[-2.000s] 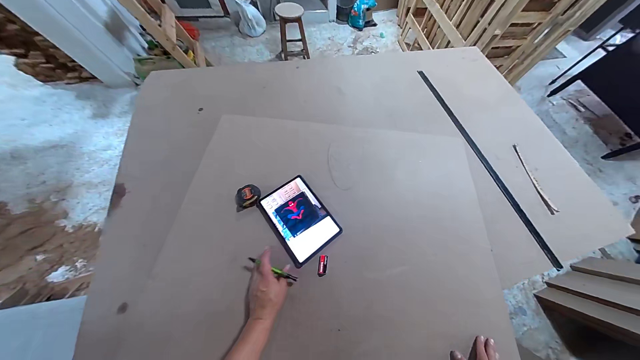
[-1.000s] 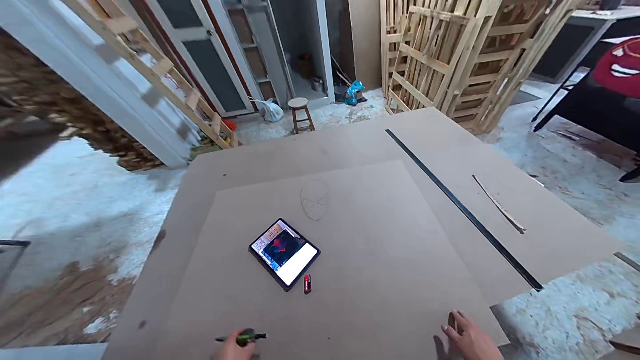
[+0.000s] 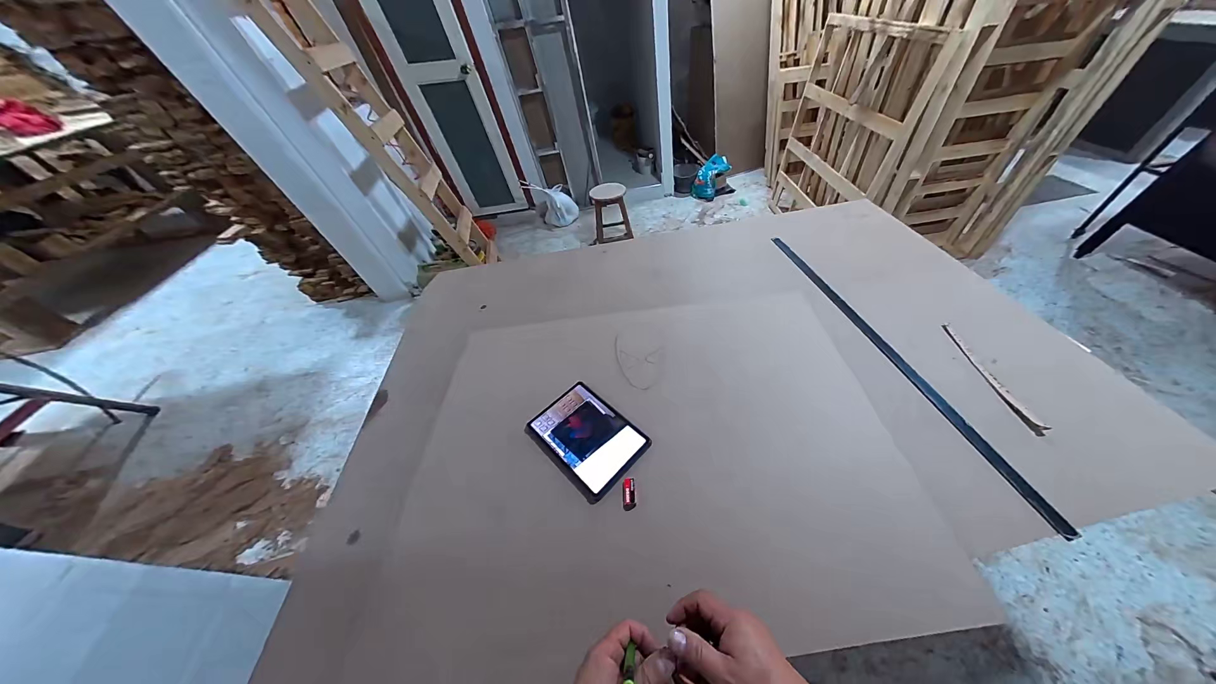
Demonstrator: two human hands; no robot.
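My left hand point(image 3: 622, 655), low in the frame, holds a green pen or marker point(image 3: 629, 657). My right hand point(image 3: 727, 641) is right beside it, fingers curled and fingertips close to the left ones; whether it grips anything is hidden. Both are over the near part of a large brown board point(image 3: 760, 532). Beyond them lies a tablet point(image 3: 589, 442) with its screen lit, showing a dark picture with red and blue. A small red-and-black object point(image 3: 629, 494) rests just off the tablet's near right side. Behind the tablet, a faint oval outline point(image 3: 638, 363) is drawn on the board.
A long dark straight strip point(image 3: 921, 385) crosses the board's right side, with a thin curved strip point(image 3: 996, 382) beyond it. Past the far edge stand a wooden stool point(image 3: 609, 197), a white bag point(image 3: 558, 206), a wooden ladder point(image 3: 385, 128) and wooden frames point(image 3: 855, 114).
My right hand has moved left across the board to my left hand. The tape measure left of the tablet two seconds ago is no longer there. The view has swung up.
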